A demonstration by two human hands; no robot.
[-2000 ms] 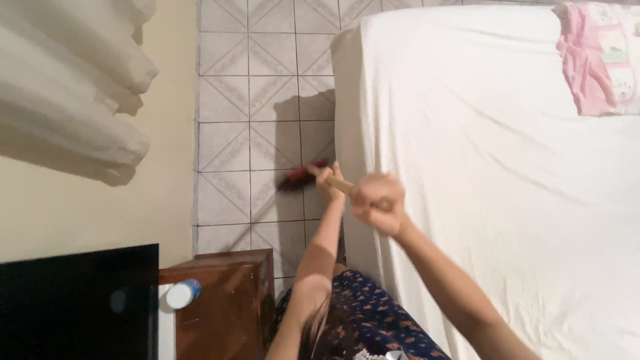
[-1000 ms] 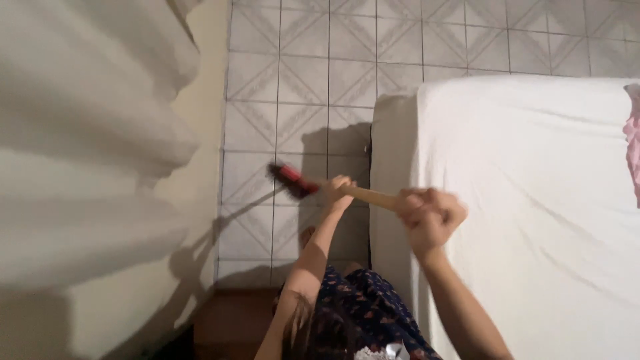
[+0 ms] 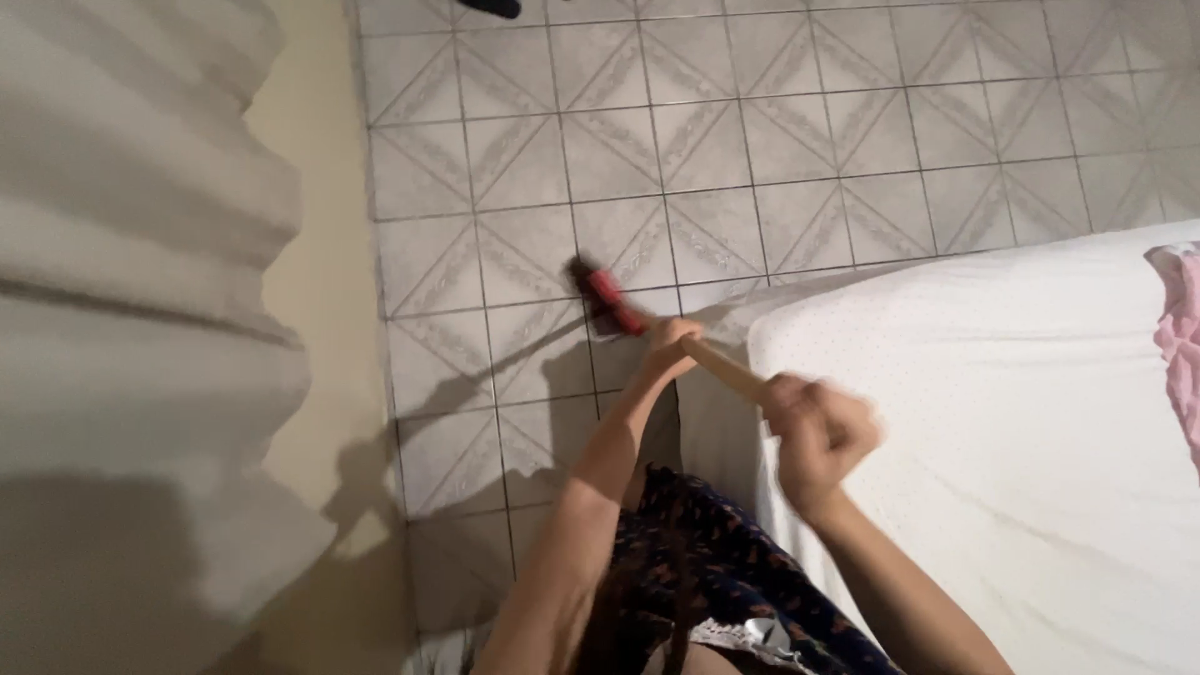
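A broom with a red head [image 3: 614, 298] and dark bristles is low over the tiled floor, blurred; whether it touches the tiles I cannot tell. Its pale wooden handle [image 3: 724, 368] slants up toward me, to the right. My left hand [image 3: 673, 345] grips the handle close above the broom head. Higher on the handle, near its upper end, my right hand [image 3: 817, 427] is closed around it, over the bed's corner in this view.
The bed with a white sheet [image 3: 937, 403] fills the right side, with pink cloth [image 3: 1181, 347] on it. A pale curtain [image 3: 141, 281] hangs along the left wall. A dark object [image 3: 492, 7] lies on the floor [image 3: 703, 141] at the top edge.
The view has shifted, showing more floor beyond the bed; the dark furniture at lower left is out of sight. Both hands have stayed on the broom handle, and the broom head's angle has changed.
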